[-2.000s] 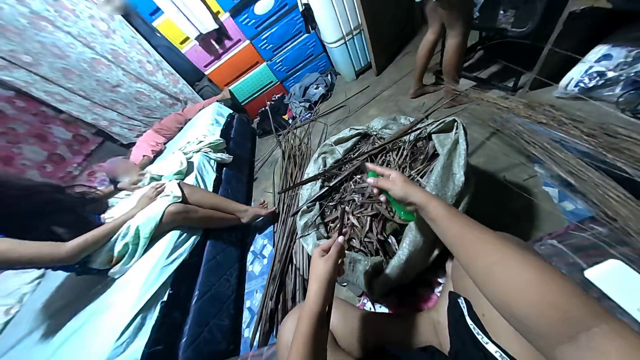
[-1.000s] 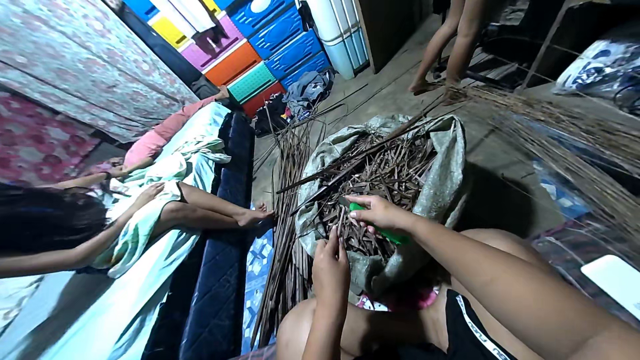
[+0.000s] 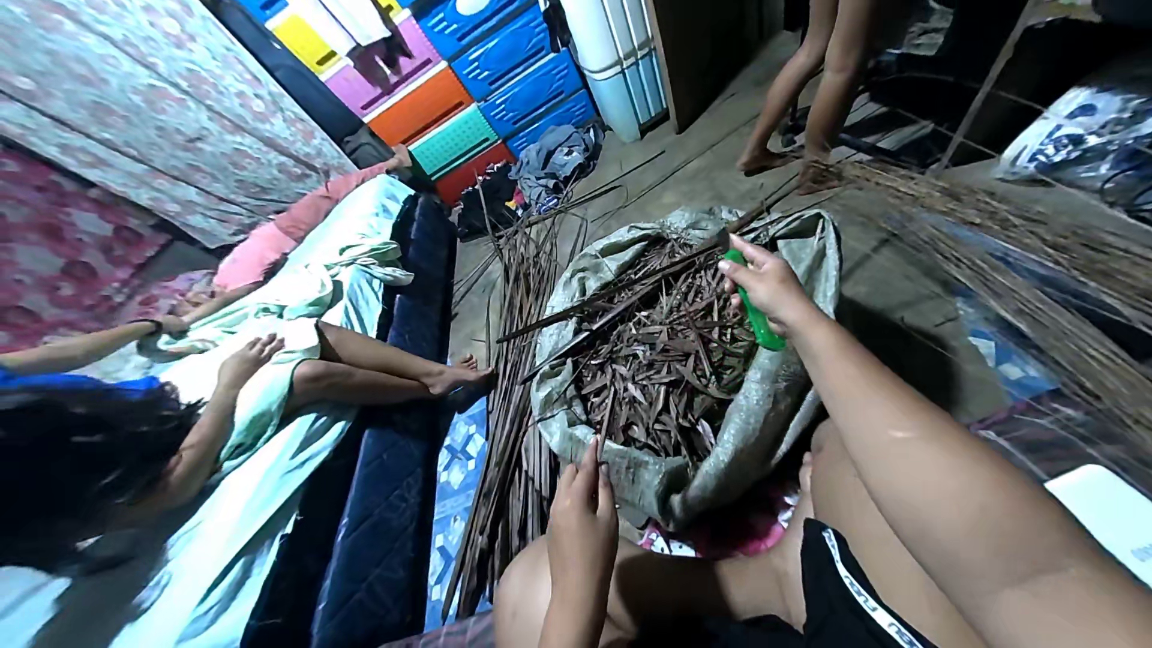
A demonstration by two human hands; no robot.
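Note:
My right hand is closed around a green-handled knife over the right side of an open woven sack. Short brown pieces of dried leaf or stalk fill the sack. At its near left rim, my left hand pinches a thin brown strip that points up over the pieces. Long dark stalks lie across the sack's far left rim. The knife's blade is hard to make out.
Left of the sack lies a bundle of long dry stalks, beside a dark blue mattress where a person sits. More stalks spread at right. Another person's legs stand behind. A white device lies at the right edge.
My right hand with the knife has moved away from my left hand, up and to the right; one second ago the two were close together. My left hand is slightly lower.

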